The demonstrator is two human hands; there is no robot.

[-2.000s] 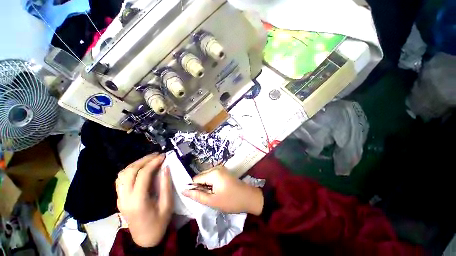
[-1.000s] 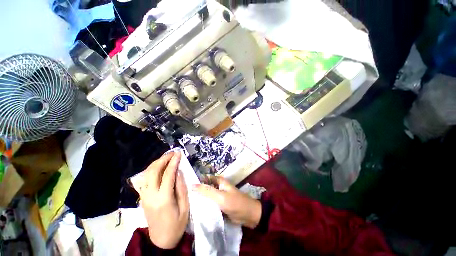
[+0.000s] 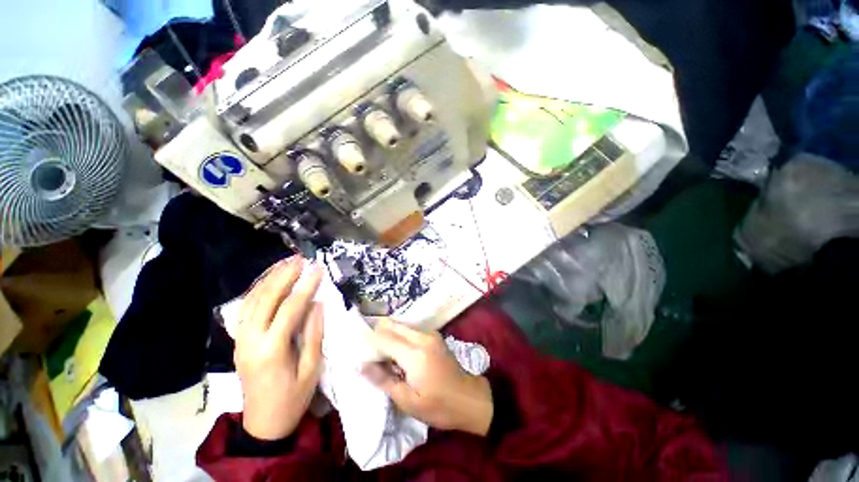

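A white fabric piece (image 3: 350,362) runs from the presser foot area (image 3: 299,231) of the cream overlock machine (image 3: 325,104) down toward the lap. My left hand (image 3: 278,344) lies on its upper left part, fingertips close to the foot. My right hand (image 3: 433,377) grips its right edge between thumb and fingers. A small dark thing, perhaps snips, shows blurred in the right palm. The needle and the fabric's far end are hidden or too small to tell.
Black-and-white trimmings (image 3: 388,275) lie right of the foot. A black fabric pile (image 3: 174,301) is left of my left hand. Red thread (image 3: 494,280) lies on the table. A fan (image 3: 56,169) stands at the left. A grey plastic bag (image 3: 626,287) hangs past the table edge.
Both hands stay on the white fabric. The snips, clear in my right hand two seconds ago, are now mostly hidden. More fabric lies spread between the hands. The view has shifted slightly.
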